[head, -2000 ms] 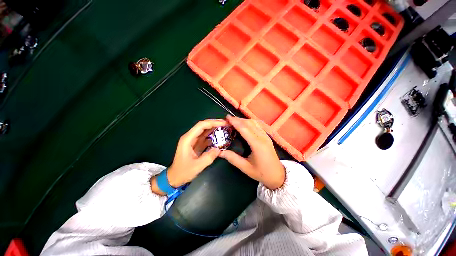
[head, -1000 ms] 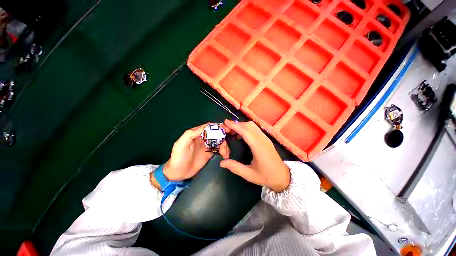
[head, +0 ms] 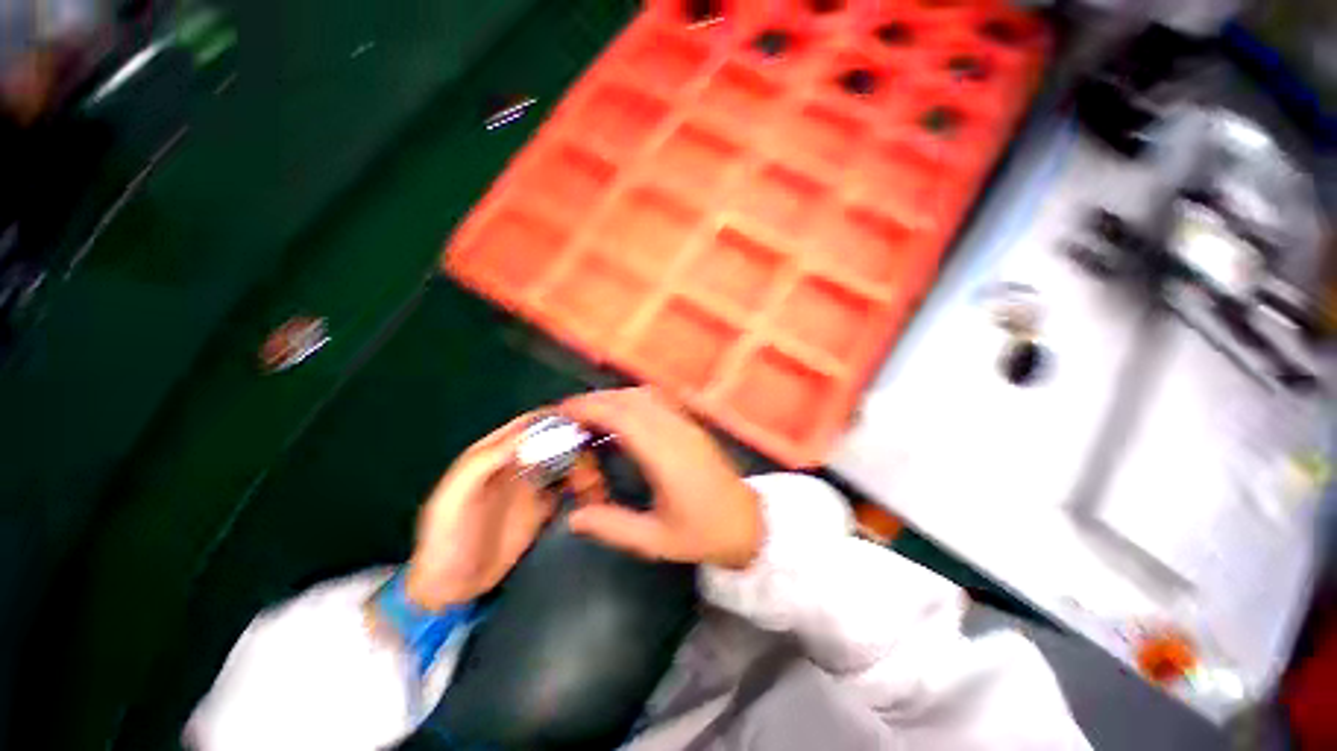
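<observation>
The frame is blurred. A small round module (head: 553, 445) with a silver-white face is held at the fingertips in front of me. My left hand (head: 481, 514), with a blue wrist strap (head: 420, 622), grips it from the left. My right hand (head: 660, 477) is at its right side, fingers curved around it; whether these fingertips press on it is too blurred to tell. The large red-orange tray (head: 623, 316) lies just beyond my hands, with dark round parts in several pockets at its far end.
Another module (head: 295, 342) lies on the dark green mat (head: 161, 484) at left, and one more (head: 510, 110) farther off. At right, the white machine table (head: 953, 455) holds loose sample parts (head: 1022, 358), blurred black fixtures (head: 1224, 279) and an orange knob (head: 1166, 656).
The view has swung right, so the tray, table and hands show farther left and more fixtures appear. The module stays in my left hand, its face now seen more tilted.
</observation>
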